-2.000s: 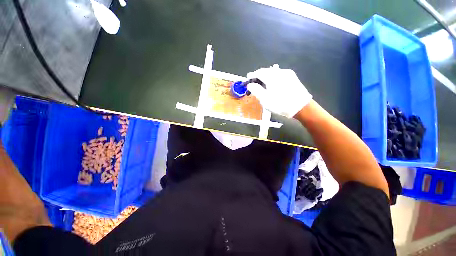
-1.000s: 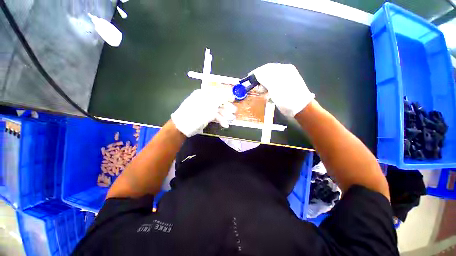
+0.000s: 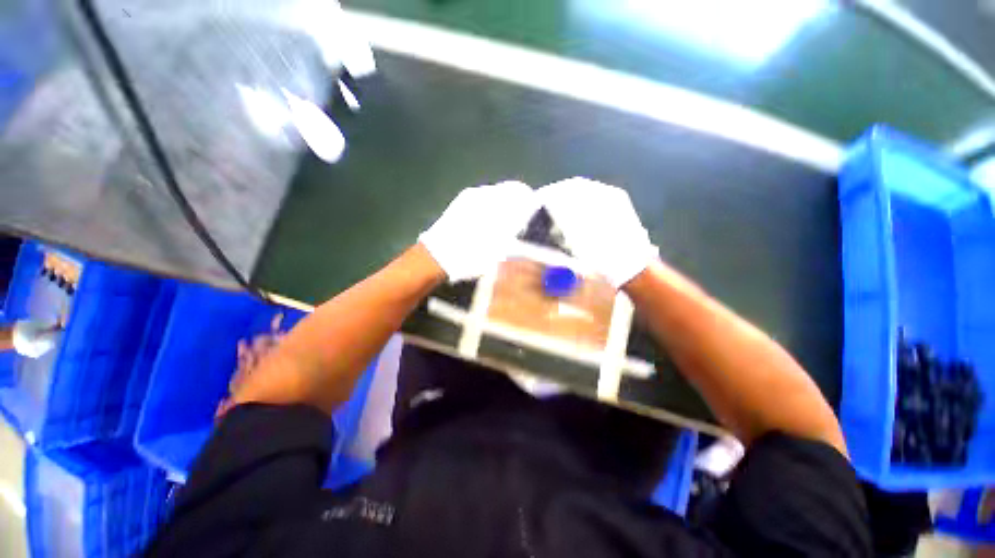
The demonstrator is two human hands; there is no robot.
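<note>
My left hand (image 3: 478, 227) and my right hand (image 3: 595, 231), both in white gloves, meet above the far edge of the tan pad. A small black plastic part (image 3: 540, 227) shows between them, at the fingertips of my right hand. Whether my left hand also grips something is hidden by the glove. The round blue cup (image 3: 560, 281) sits on the tan pad (image 3: 524, 300), just nearer to me than my hands. White masking tape (image 3: 477, 316) frames the pad on the dark green bench. The picture is somewhat blurred.
A light blue bin (image 3: 865, 316) with black parts (image 3: 936, 409) stands at right. Blue bins (image 3: 109, 349) are below the bench at left, one with tan parts (image 3: 253, 354). A white bottle (image 3: 316, 128) and a black cable (image 3: 164, 164) lie at upper left. Another person's gloved hand (image 3: 36, 337) shows at far left.
My left hand has moved up from the pad's near left side to meet my right hand. The black part has left the blue cup. The view has shifted, so the bench sits lower.
</note>
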